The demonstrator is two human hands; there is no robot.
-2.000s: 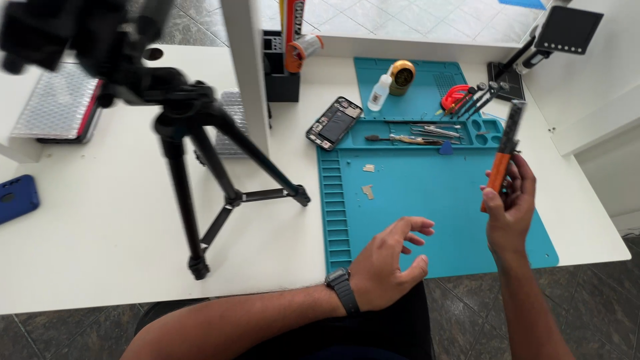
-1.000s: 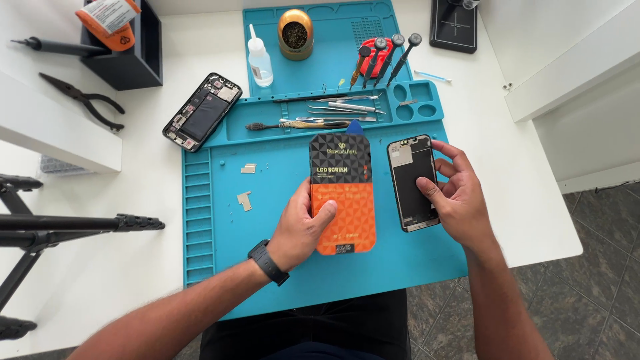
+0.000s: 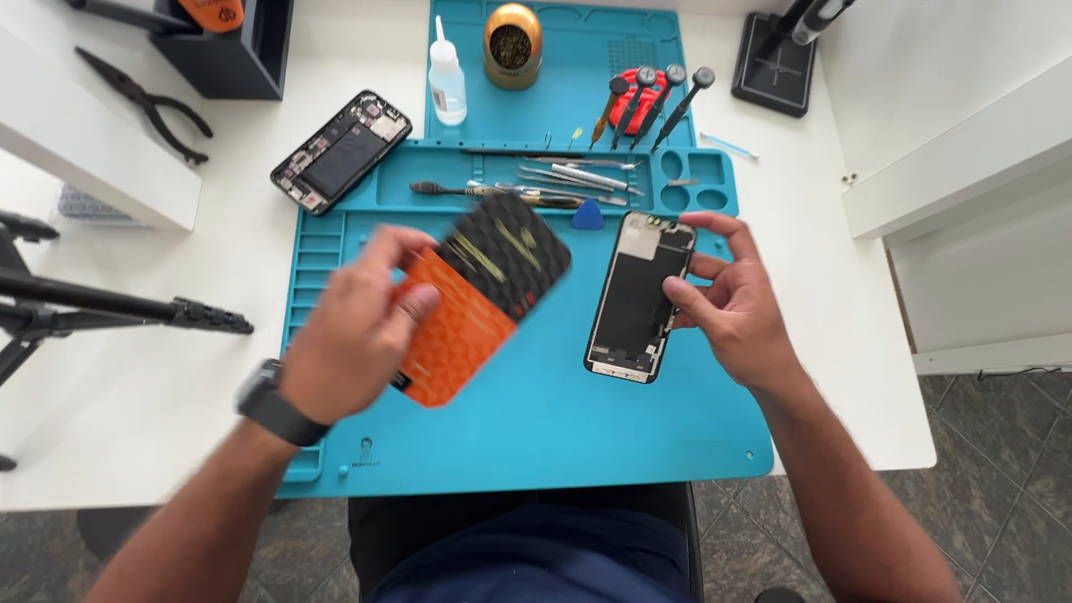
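Note:
My left hand (image 3: 360,327) grips an orange and black LCD screen box (image 3: 473,306), tilted and blurred, above the left part of the blue silicone repair mat (image 3: 536,435). Between the thumb and fingers of my right hand (image 3: 729,301) is a phone screen assembly (image 3: 636,301), its inner side with metal plate and flex parts facing up. An opened phone body (image 3: 342,152) lies at the mat's upper left edge, its internals showing. Tweezers and other slim tools (image 3: 578,176) rest in the mat's tray, with a blue triangular pick (image 3: 588,214) by its lower edge.
Behind the tray stand a dropper bottle (image 3: 448,79), a gold tin (image 3: 512,46) and several screwdrivers (image 3: 670,105) in a red holder. Pliers (image 3: 146,105) and a dark organizer box (image 3: 230,54) are at the upper left. A tripod leg (image 3: 126,301) reaches in from the left; a black stand base (image 3: 775,67) is upper right.
The box has moved left and tilted in my left hand. Two seconds ago that hand was empty with fingers apart. My right hand still holds the screen assembly as it did one second ago.

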